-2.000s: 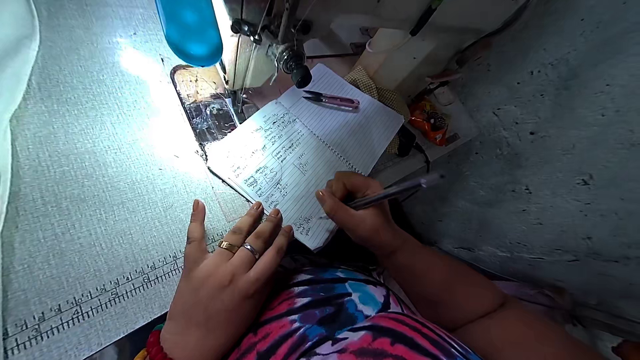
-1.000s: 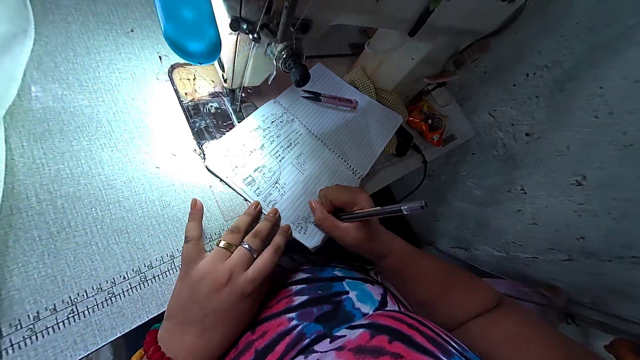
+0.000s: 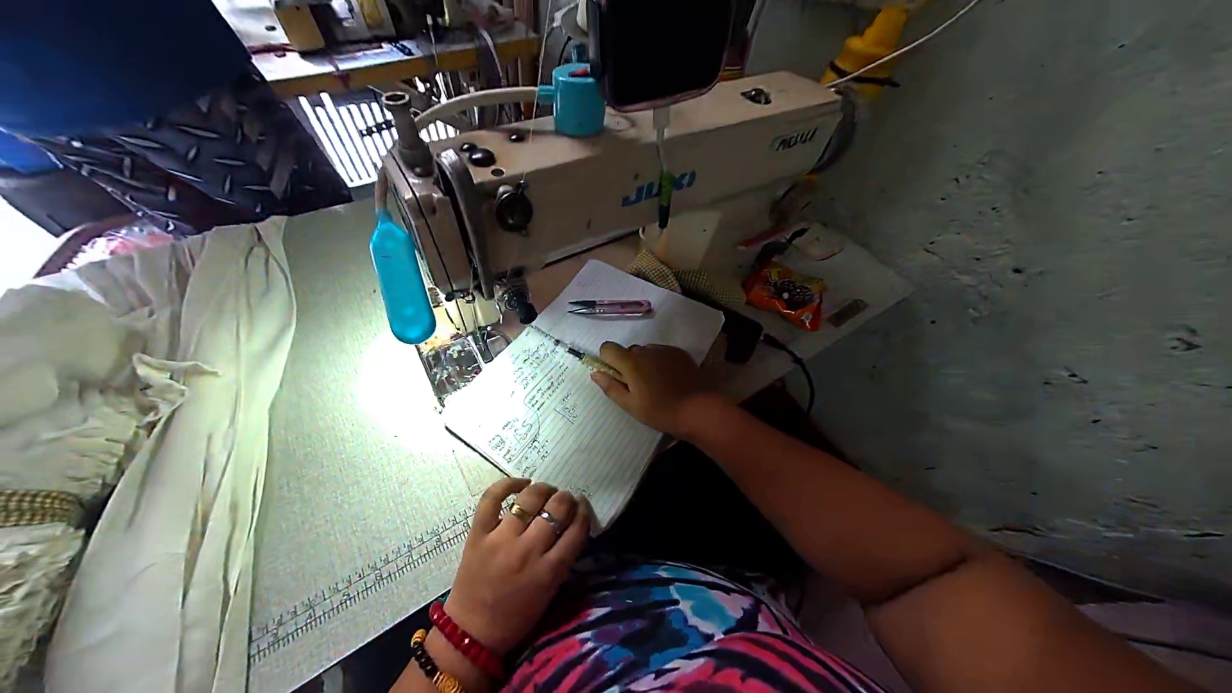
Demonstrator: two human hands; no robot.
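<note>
An open spiral notebook (image 3: 616, 433) with handwriting lies at an angle on the sewing machine's table. My right hand (image 3: 659, 385) rests on its upper part with a pen (image 3: 595, 362) under or between the fingers, the tip pointing up and left; how firmly it is held cannot be told. Pink-handled thread snips (image 3: 616, 308) lie on the page just above that hand. My left hand (image 3: 527, 549), with two rings and beaded bracelets, lies at the notebook's lower edge, fingers curled and nothing seen in them.
Behind the notebook stands a Juki sewing machine (image 3: 616, 192) with a lit needle area. Pale fabric (image 3: 192, 404) drapes over the table's left side. Printed ruler markings (image 3: 366, 582) run along the front. An orange packet (image 3: 784, 294) lies right of the machine, near a rough wall (image 3: 1020, 289).
The view has shifted to take in more of the machine and table. My right hand has moved from the lower page to the upper part of the notebook. My left hand's fingers have curled.
</note>
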